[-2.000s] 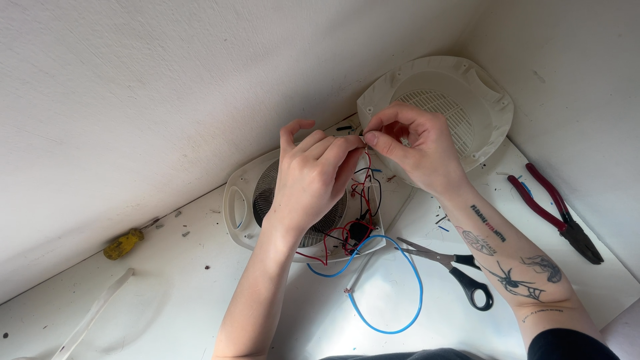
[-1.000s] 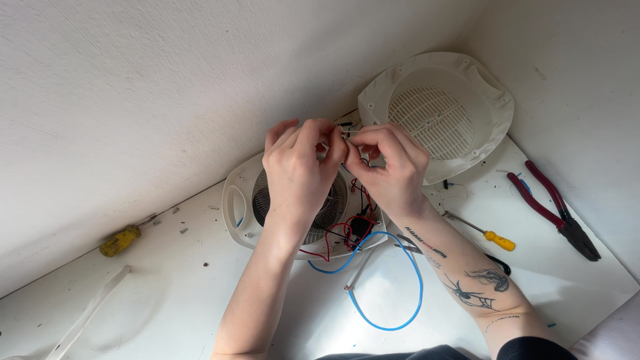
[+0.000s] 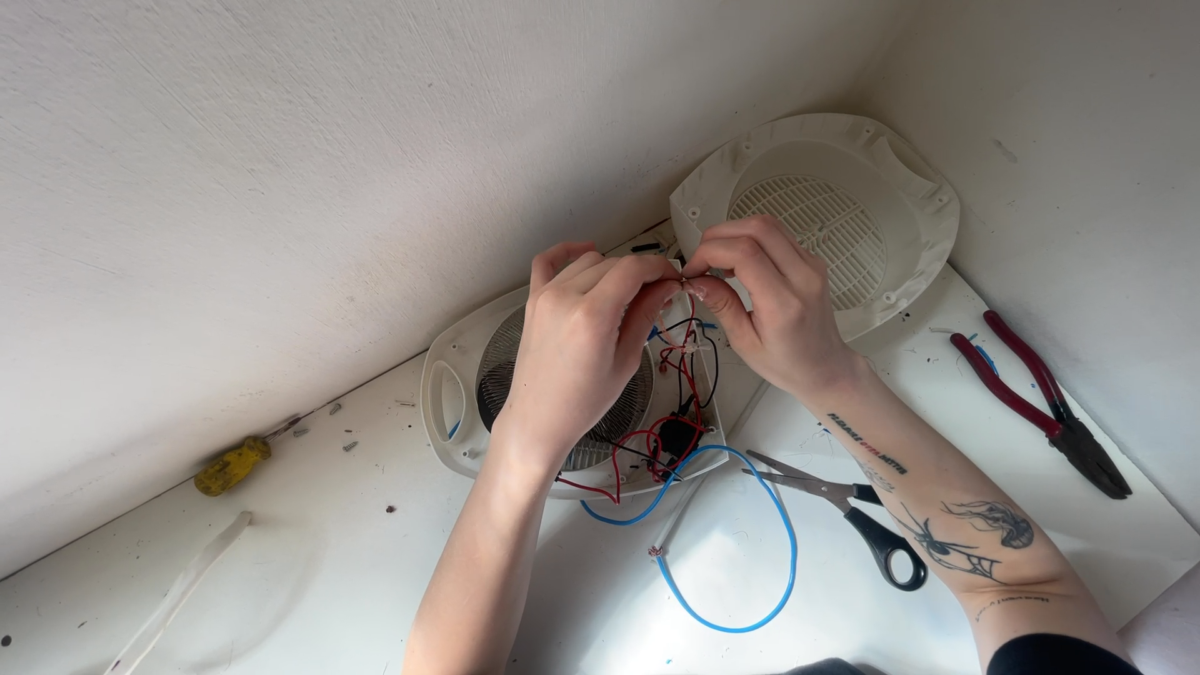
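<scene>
My left hand and my right hand meet fingertip to fingertip above an opened fan heater housing, pinching the end of a thin wire between them. A red wire runs down from the fingertips. Red and black wires tangle beside a black component at the housing's right side. My left hand partly hides the round coil grille. A blue wire loops in front, its stripped copper end on the table.
A detached plastic grille cover leans at the back. Black-handled scissors lie partly under my right forearm; red-handled pliers are farther right. A yellow-handled screwdriver and a translucent strip lie left. Walls rise behind and right.
My right hand went left, then back right and somewhat down. The yellow screwdriver seen beside my right forearm a second ago is out of sight; the scissors show again.
</scene>
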